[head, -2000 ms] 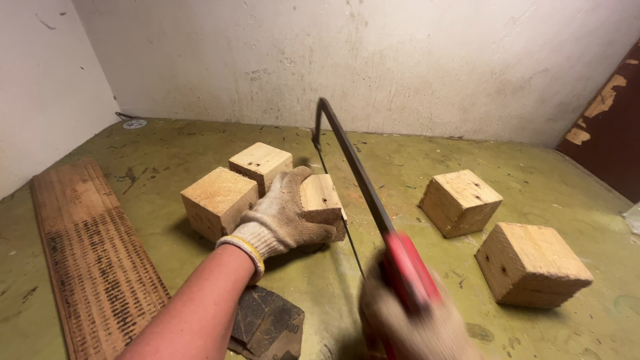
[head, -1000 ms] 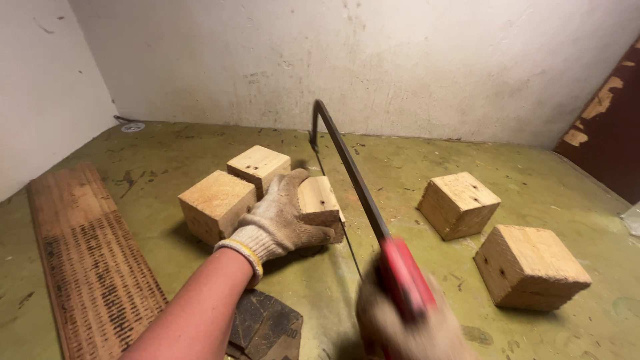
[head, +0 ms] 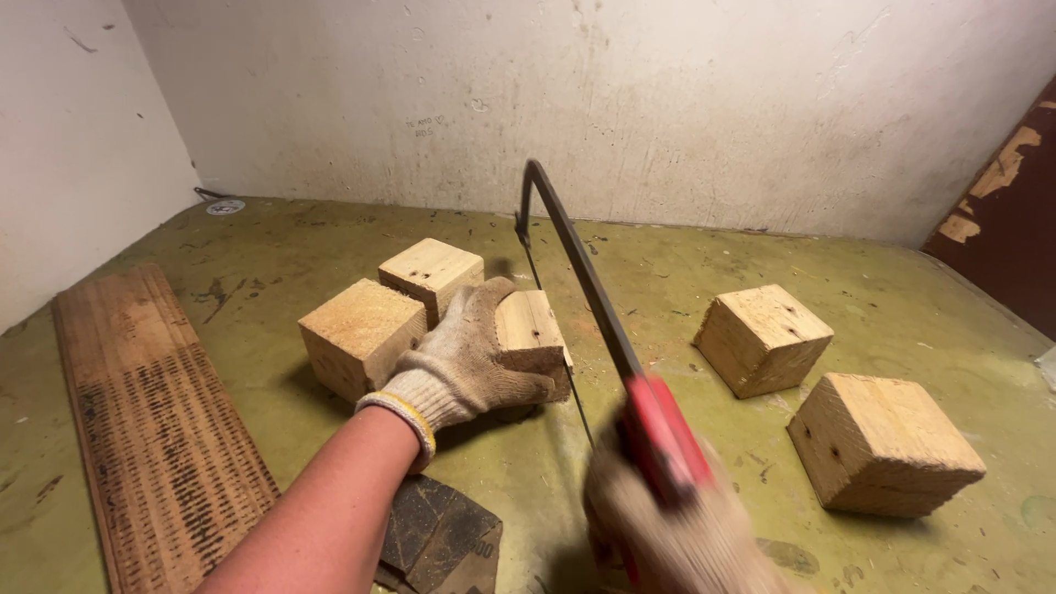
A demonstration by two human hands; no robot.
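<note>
My left hand [head: 470,355], in a knitted work glove, presses down on a wooden block [head: 530,323] near the middle of the table. A hacksaw [head: 586,268] with a dark frame and red handle is held in my gloved right hand [head: 652,503], which is blurred. Its thin blade runs along the right side of that block, where a narrow sliver of wood shows. Two more wooden blocks, one at the back [head: 431,268] and one in front of it [head: 363,330], stand just left of my left hand.
Two wooden blocks stand at the right, one farther back [head: 763,340] and one nearer [head: 887,445]. A marked wooden board [head: 165,429] lies at the left. Folded dark sandpaper [head: 445,532] lies by my left forearm. A wall [head: 577,107] borders the green tabletop [head: 676,264] behind.
</note>
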